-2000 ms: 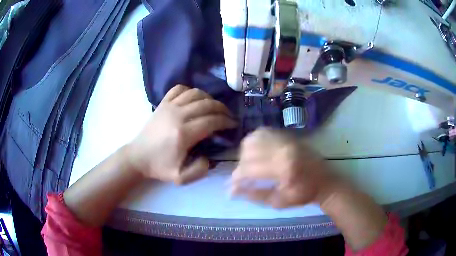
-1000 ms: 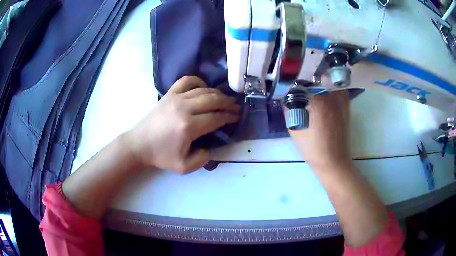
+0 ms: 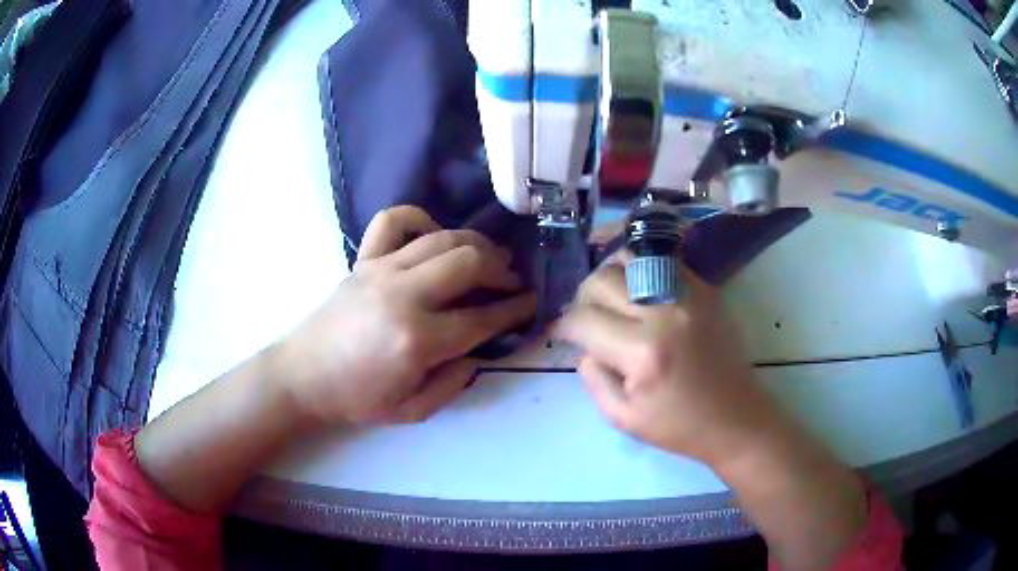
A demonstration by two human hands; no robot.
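A dark purple-navy garment panel (image 3: 402,123) lies on the white table and runs under the head of the sewing machine (image 3: 508,123). The presser foot (image 3: 554,212) is over a greyer strip of the cloth (image 3: 560,273). My left hand (image 3: 402,318) lies on the cloth left of the foot, fingers bent and gripping a fold. My right hand (image 3: 659,357) is just right of and below the foot, fingertips closed at the strip's near edge. The tension dial (image 3: 653,279) partly covers this hand. A pointed corner of cloth (image 3: 748,236) shows to the right.
Stacked cut pieces (image 3: 89,279) lie along the left side. Blue-handled thread snips (image 3: 957,379) lie at the right. A measuring tape strip (image 3: 447,524) follows the table's front edge. The machine arm spans the upper right.
My right hand has come back from under the machine arm, behind the dial, to the cloth's near edge. My left hand stays on the cloth, slightly lower. The panel's left edge has shifted slightly left.
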